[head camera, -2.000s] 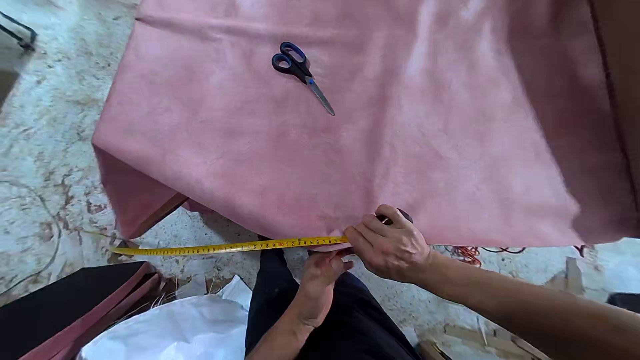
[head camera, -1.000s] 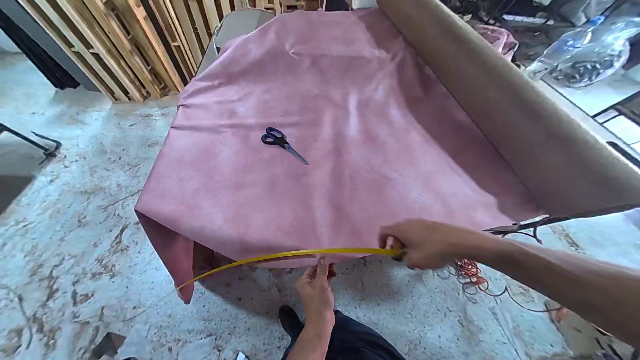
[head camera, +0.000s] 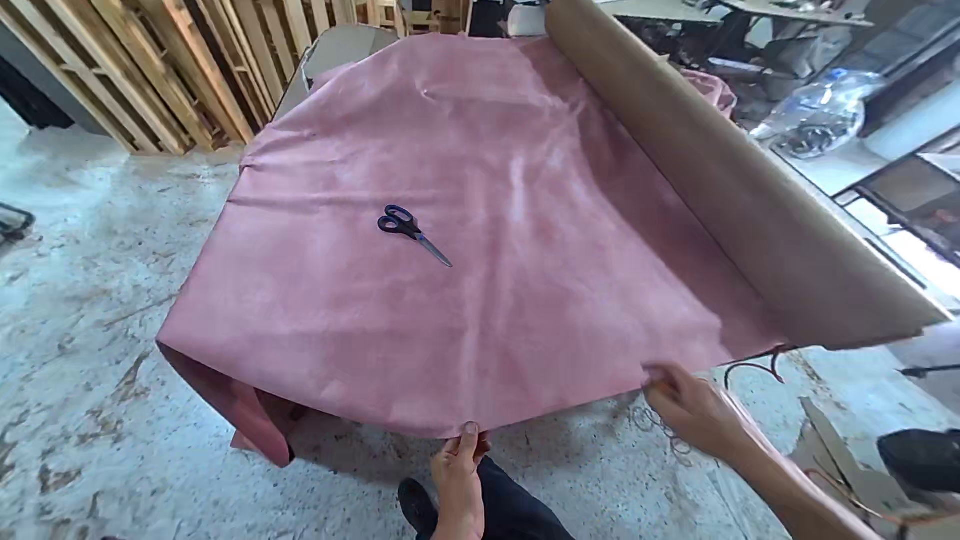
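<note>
Pink fabric (head camera: 360, 300) with a soft sheen lies spread in front of me, its near edge hanging free. My left hand (head camera: 461, 469) pinches that edge between thumb and fingers near the middle. My right hand (head camera: 686, 409), blurred, is at the same edge farther right; whether it grips the fabric is unclear. Scissors (head camera: 412, 232) with dark blue and black handles rest on the fabric, blades pointing toward the lower right. A thick roll (head camera: 720, 165) of the material, brownish side out, lies along the right side. No tape measure shows.
Wooden pallets (head camera: 172, 67) stand at the back left. A clear plastic bag (head camera: 817, 112) is at the upper right. Tangled red cord (head camera: 667, 435) and cardboard pieces (head camera: 844, 465) lie on the stained floor at the lower right. A dark object (head camera: 919, 459) is at the right edge.
The yellow tape measure, stretched along the near edge before, is out of sight. My right hand has moved right along that edge. The view has risen to show more of the room.
</note>
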